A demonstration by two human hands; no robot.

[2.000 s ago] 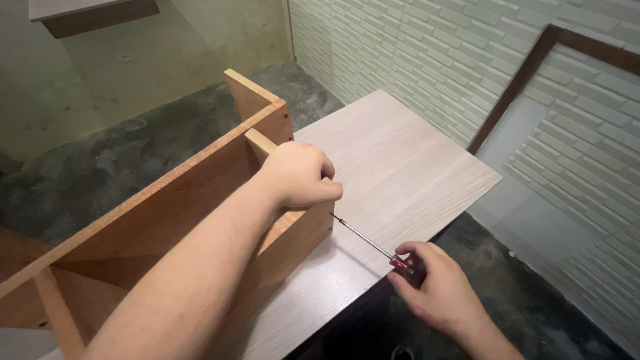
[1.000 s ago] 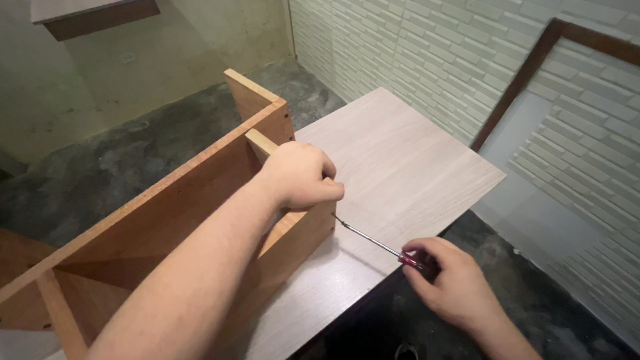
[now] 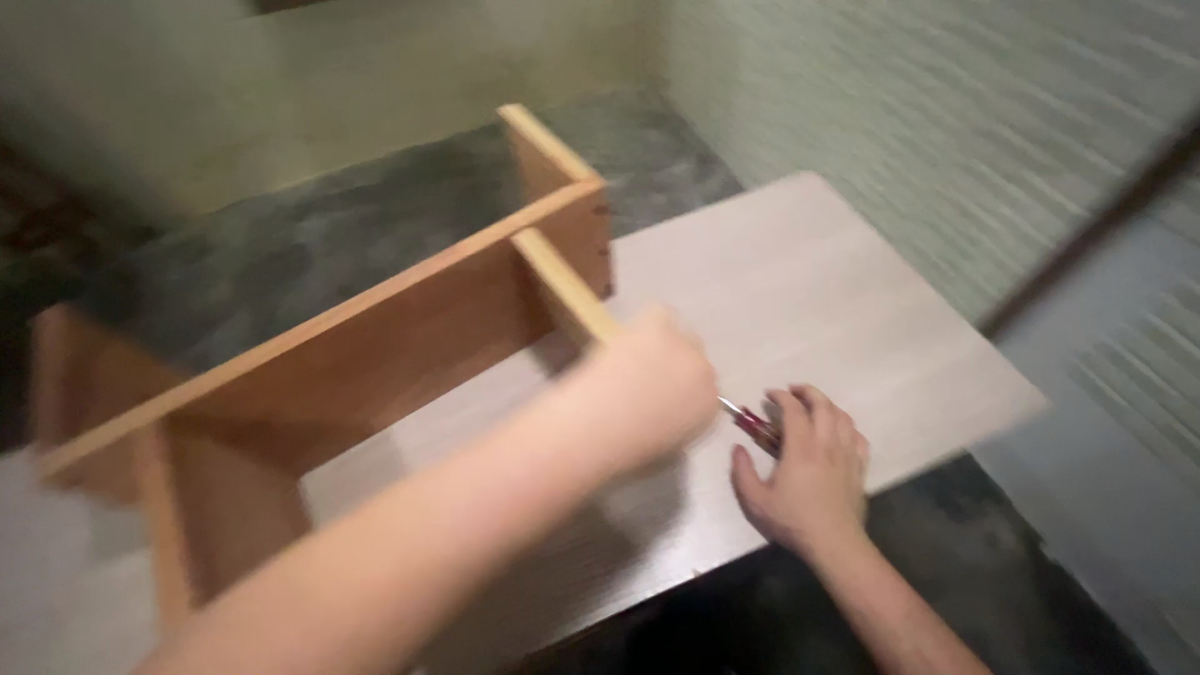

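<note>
A wooden shelf frame point(image 3: 412, 328) stands on a pale wood-grain board point(image 3: 797, 291). My left hand point(image 3: 661, 384), blurred and with curled fingers, is at the near end of a short wooden crosspiece point(image 3: 567, 286); its grip is hidden. A screwdriver with a dark red handle point(image 3: 756, 429) points up and left toward that hand, and its tip cannot be seen. Around the handle my right hand point(image 3: 814, 459) has its thumb and fingers spread, the thumb apart from it. Whether the other fingers touch the handle is unclear.
Dark holes show in the end of the long plank point(image 3: 602, 244). An upright end piece point(image 3: 89, 384) stands at the far left. Beyond the pale board are a grey floor point(image 3: 356, 244) and a textured tiled wall point(image 3: 900, 122). A dark brown strip point(image 3: 1106, 225) crosses the right side.
The near plank visible below my left hand earlier no longer shows there. My right hand's fingers have spread from their closed hold on the screwdriver. The view has shifted and blurred.
</note>
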